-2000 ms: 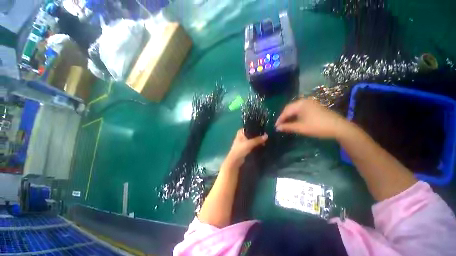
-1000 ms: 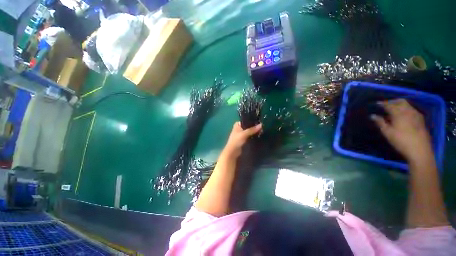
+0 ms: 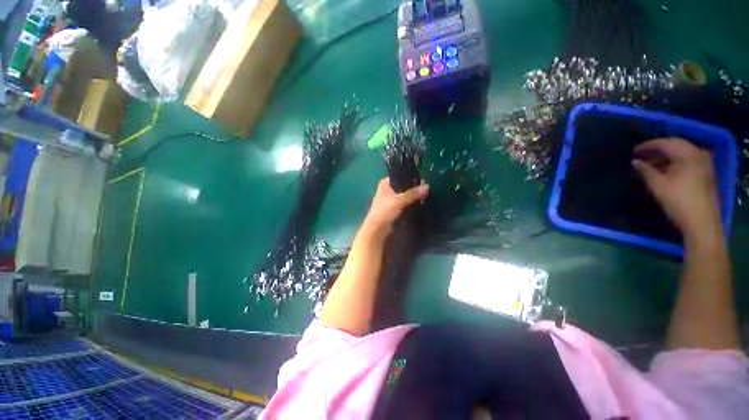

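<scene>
My left hand (image 3: pixel 392 205) is closed around a thick black wire bundle (image 3: pixel 404 156), its silvery tips fanned out above the fist. My right hand (image 3: pixel 675 176) is over the blue-rimmed parts tray (image 3: pixel 604 230), thumb and fingertips close together; I cannot tell whether something small is between them. The tray holds a dark mass. Loose black leads (image 3: pixel 464 213) with shiny tips spread on the green bench just right of the held bundle. A second wire bundle (image 3: pixel 308 201) lies to the left, silvery at both ends.
A dark grey machine (image 3: pixel 442 57) with coloured buttons stands beyond the bundle. Wire piles (image 3: pixel 595 82) and a tan roll (image 3: pixel 690 74) lie behind the tray. A white card (image 3: pixel 493 285) lies near my lap. A green scrap (image 3: pixel 379 137), a cardboard box (image 3: pixel 246 66) and white bags (image 3: pixel 172 49) are further off.
My right hand went from beside the held bundle to the tray and has since lifted slightly, its fingers drawn together. My left hand keeps its grip. The view has shifted a little.
</scene>
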